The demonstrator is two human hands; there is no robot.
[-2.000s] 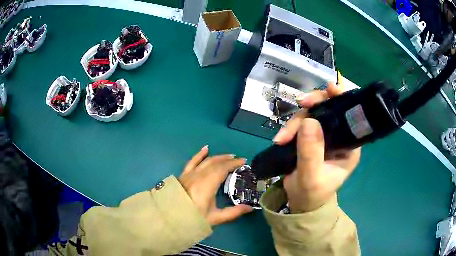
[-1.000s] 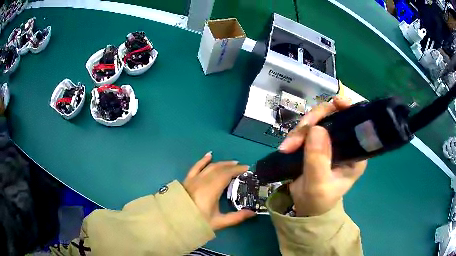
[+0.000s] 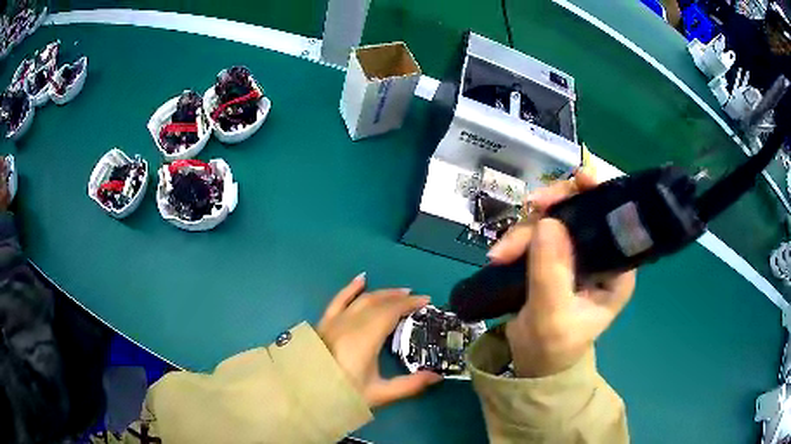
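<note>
A white housing (image 3: 402, 343) with a dark circuit board (image 3: 440, 340) over its opening sits on the green bench in front of me. My left hand (image 3: 369, 341) holds the housing from its left side, fingers at the top edge and thumb at the bottom. My right hand (image 3: 564, 286) is closed around a thick black electric screwdriver (image 3: 598, 230), tilted, with its cord at the upper right. The screwdriver's front end is over the upper part of the board; its tip is hidden. My right sleeve hides the board's right side.
The grey-white screw feeder (image 3: 486, 143) stands behind the screwdriver. A small open carton (image 3: 378, 97) is left of it. Several housings with red wires (image 3: 195, 195) stand at the left. A person's dark sleeve (image 3: 30, 321) is at the left edge. White parts (image 3: 737, 87) lie at upper right.
The screwdriver's front end has shifted slightly right and down over the board, showing more of the board. The left hand keeps its hold. The view has shifted slightly.
</note>
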